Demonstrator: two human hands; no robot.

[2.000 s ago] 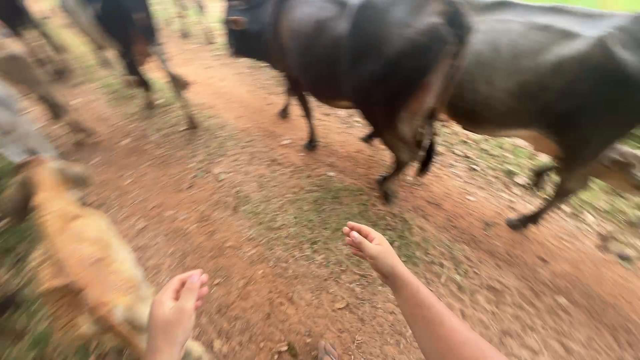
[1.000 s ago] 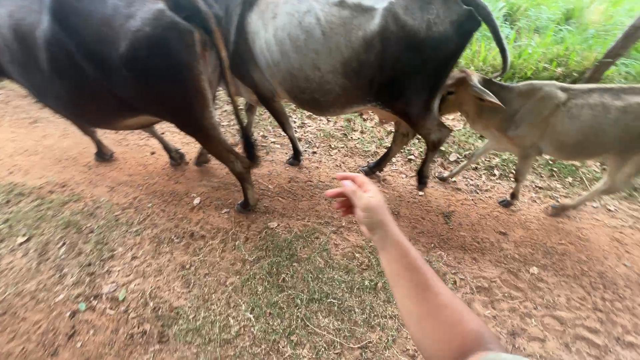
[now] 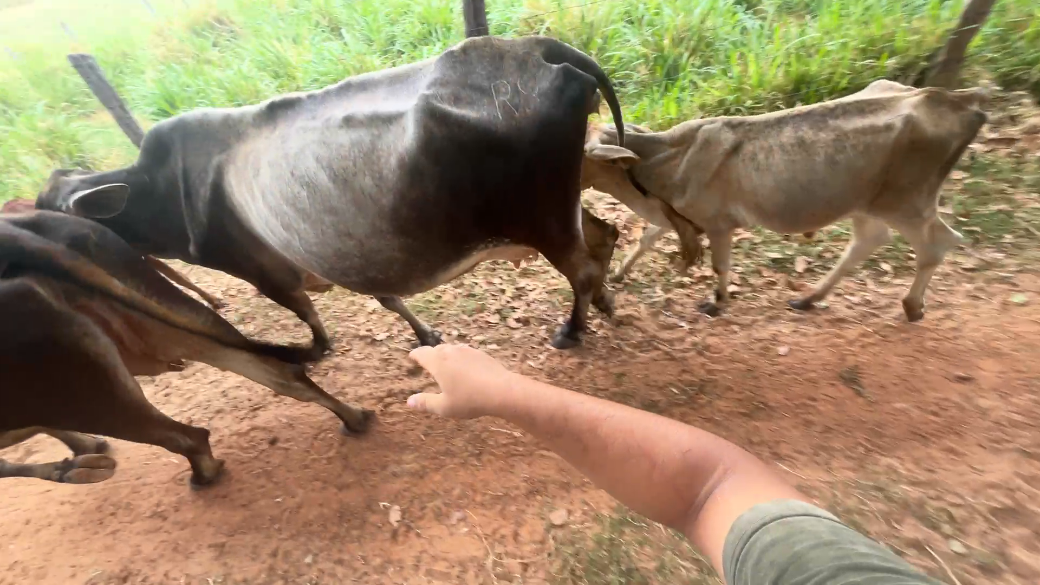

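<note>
My right hand (image 3: 459,382) reaches out over the dirt path, empty, with thumb and fingers apart. It touches nothing; in the picture it lies just below the legs of a dark cow with a pale grey flank (image 3: 325,183), which bears a brand on its hip. Behind that cow stands a thin, light-tan calf (image 3: 804,162), its head close to the cow's rear. At the left edge a dark brown cow (image 3: 73,349) is partly cut off, one hind foot lifted. My left hand is out of the frame.
Reddish dirt (image 3: 325,520) with scattered dry leaves (image 3: 512,301) lies underfoot. Tall green grass (image 3: 731,49) grows beyond the animals, along with several wooden posts, one leaning at the left (image 3: 106,97) and one at the right (image 3: 959,45).
My left hand, seen two seconds ago, has left the view. My right arm now extends further into the picture, and more of the calf shows. The view has swung to the right.
</note>
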